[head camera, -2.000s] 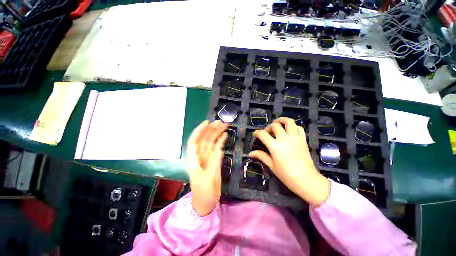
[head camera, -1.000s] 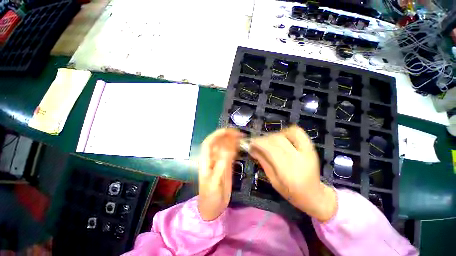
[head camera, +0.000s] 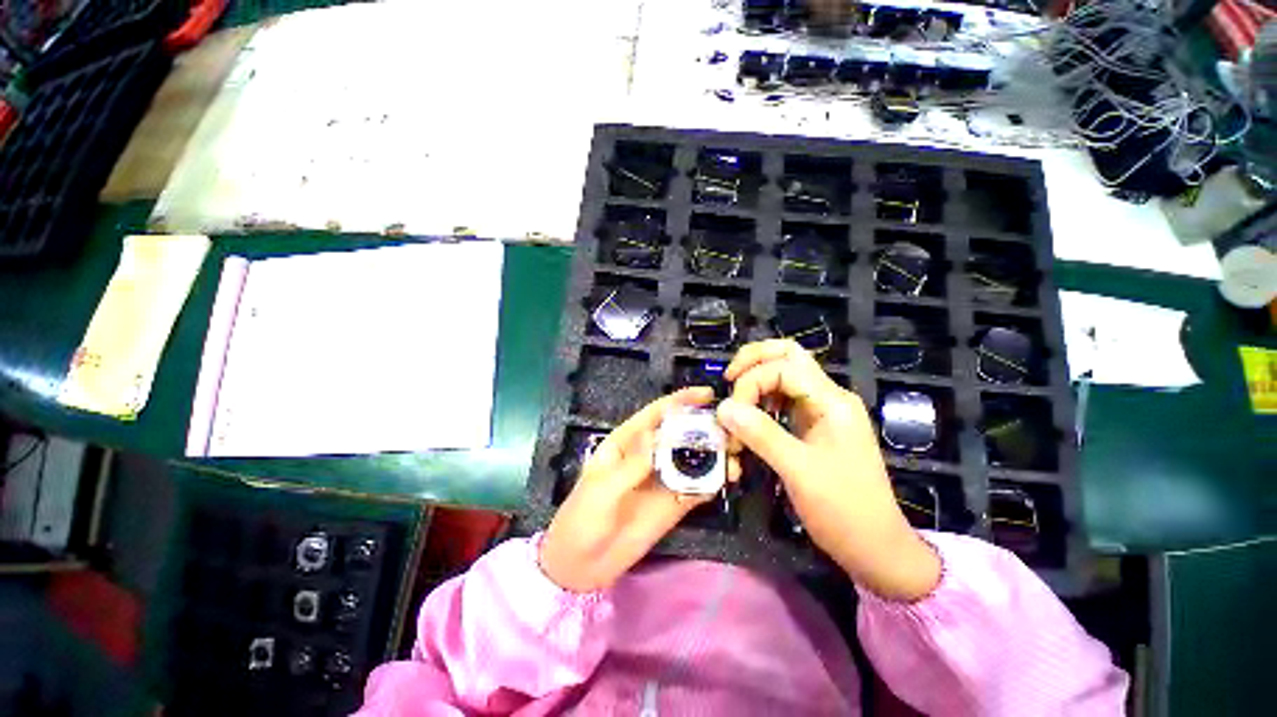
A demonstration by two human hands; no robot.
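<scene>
My left hand (head camera: pixel 623 493) holds a squarish silver watch unit (head camera: pixel 691 451) in its fingertips, its face with a dark round centre turned up to the camera. My right hand (head camera: pixel 810 455) is beside it, thumb and finger at the unit's upper right edge. Both hands are over the near part of the black foam tray (head camera: pixel 577 336). Dark units with thin gold lines and a few brighter ones sit in its pockets. The pocket just above my left hand is bare. My hands hide some near pockets.
A white record sheet (head camera: pixel 361 350) with a pink edge and a pale yellow slip (head camera: pixel 136 325) lie left. A lower tray (head camera: pixel 224 602) with silver units is at lower left. Rows of black units (head camera: pixel 868 70) and tangled cables (head camera: pixel 1127 98) are at the back.
The hands were over the tray, blurred and close together; now the silver unit shows clearly in my left hand. The left-column pocket above it now shows bare foam. The view has shifted slightly.
</scene>
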